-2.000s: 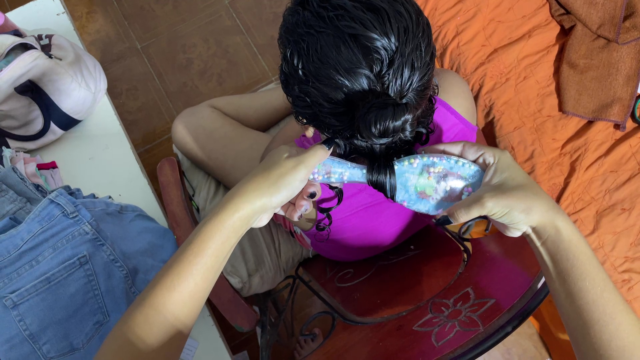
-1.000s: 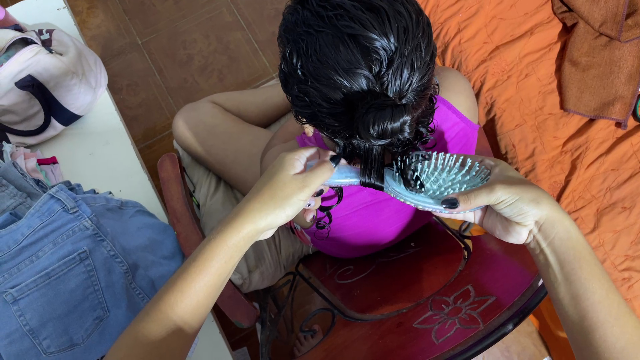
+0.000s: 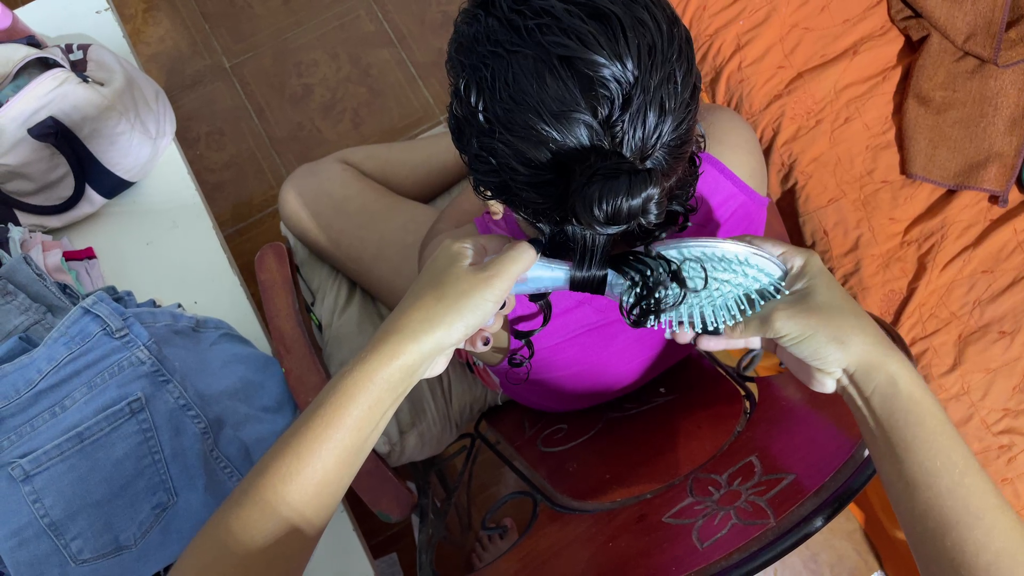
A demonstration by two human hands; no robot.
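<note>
A seated person with wet black hair (image 3: 576, 96) and a magenta top (image 3: 592, 352) faces away from me. A light-blue hairbrush (image 3: 720, 280) lies level behind the neck, its bristles facing up and toward me. My left hand (image 3: 464, 296) grips its handle end, and my right hand (image 3: 800, 312) holds the rim of its head, thumb near the bristles. A lock of hair is wrapped around the handle near the head, with curly ends lying over the bristles. Above it, a section of hair forms a twisted bun (image 3: 616, 196) at the back of the head.
The person sits on a dark red wooden chair (image 3: 728, 496) with a carved flower and black metal scrollwork. At left, a white table (image 3: 192, 240) bears folded blue jeans (image 3: 104, 432) and a pale bag (image 3: 104, 120). Orange bedding (image 3: 832, 104) with a brown cloth (image 3: 960, 104) lies at right.
The hairbrush has rolled between my hands: two seconds ago its glittery back faced me, and now its bristles do. Both hands have stayed on it.
</note>
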